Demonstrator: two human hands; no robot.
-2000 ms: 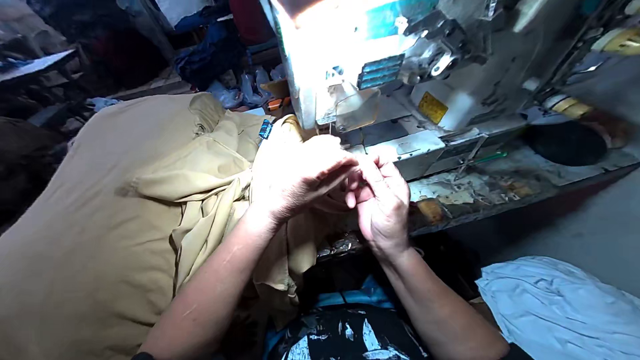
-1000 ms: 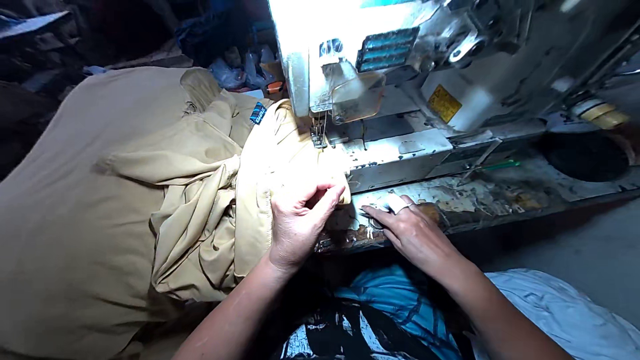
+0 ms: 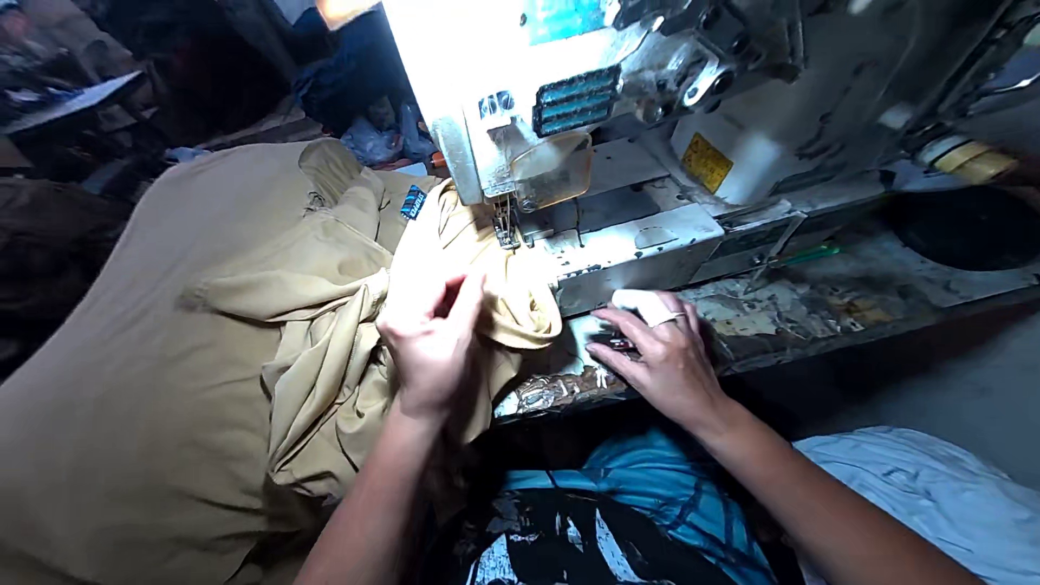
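Note:
Tan fabric lies bunched under and left of the needle and presser foot of an industrial sewing machine. A small blue woven label shows on the cloth. My left hand is over the fabric in front of the presser foot, thumb and forefinger close together; whether it pinches anything is unclear. My right hand, with a ring and a white wrap on a finger, rests at the table edge with fingers bent around a small dark object, perhaps thread snips.
A large tan cloth pile fills the left side. The worn table edge runs to the right, with a green-handled tool and a round black pad on it. White cloth lies at lower right.
Two seconds ago my hands were together in front of the needle. My right hand has since moved to the right, down to the table edge. My left hand stays over the fabric.

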